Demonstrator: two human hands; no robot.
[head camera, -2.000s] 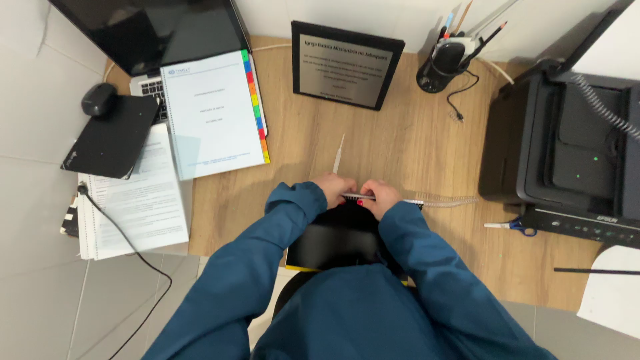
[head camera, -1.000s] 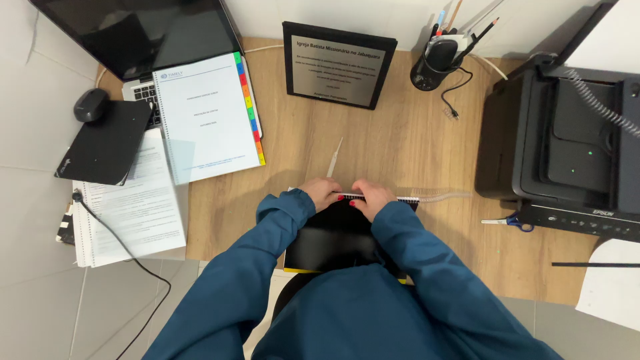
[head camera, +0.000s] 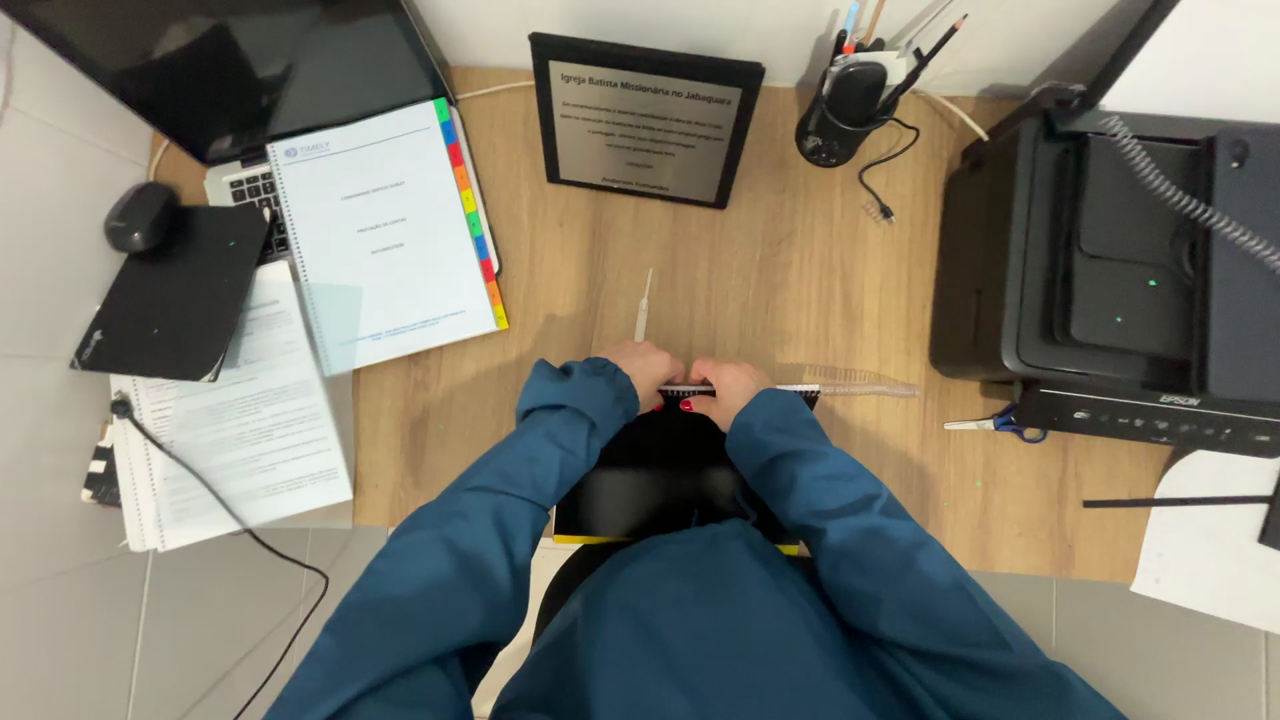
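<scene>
A document with a glossy black cover (head camera: 680, 480) lies at the desk's front edge, its punched edge away from me. Along that edge runs a clear plastic binding spiral (head camera: 860, 385), its loose end reaching right over the desk. My left hand (head camera: 645, 370) pinches the spiral and the punched edge near the middle. Close beside it, my right hand (head camera: 725, 388) grips the same edge, its thumb on the cover. The fingertips of both hands partly hide the coil. A thin white pointed tool (head camera: 643, 308) lies just beyond my left hand.
A tabbed spiral-bound report (head camera: 390, 240) leans over a laptop (head camera: 250, 185) at left, near a mouse (head camera: 142, 217), a black folder (head camera: 175, 290) and printed pages (head camera: 240, 420). Behind stand a framed plaque (head camera: 645, 125) and a pen holder (head camera: 835, 120). A printer (head camera: 1120, 260) and scissors (head camera: 995, 425) are at right.
My right hand has moved slightly left along the bound edge, closer to my left hand. My left hand stays at about the same spot.
</scene>
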